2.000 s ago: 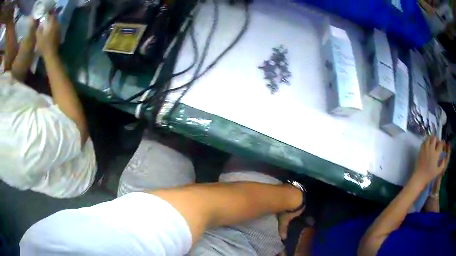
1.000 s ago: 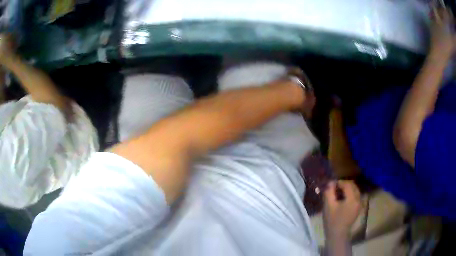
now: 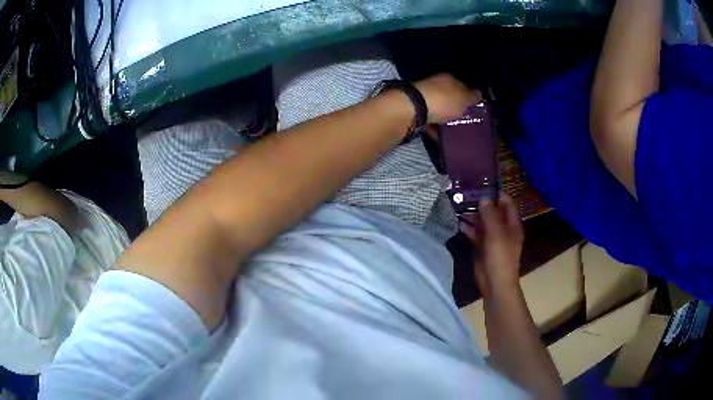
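Note:
A smartphone [image 3: 471, 156] with a dark reddish lit screen is held low beside my lap, below the bench edge. My left hand [image 3: 449, 99], with a black band at its wrist, reaches across from the left and grips the phone's top end; its fingers are partly hidden. My right hand [image 3: 498, 226] is at the phone's bottom end, its fingertips on the lower edge. Small text and a small white round spot show on the screen, too blurred to read.
The white bench top [image 3: 234, 19] with its green taped edge [image 3: 274, 47] runs along the top. Black cables [image 3: 84, 70] hang at left. A person in blue [image 3: 618, 156] sits close at right, another in white [image 3: 47, 273] at left. Open cardboard boxes [image 3: 598, 328] stand low at right.
The view has swung down from the bench to my lap. The phone has come up into clear view, its screen lit, and both my hands have met at it.

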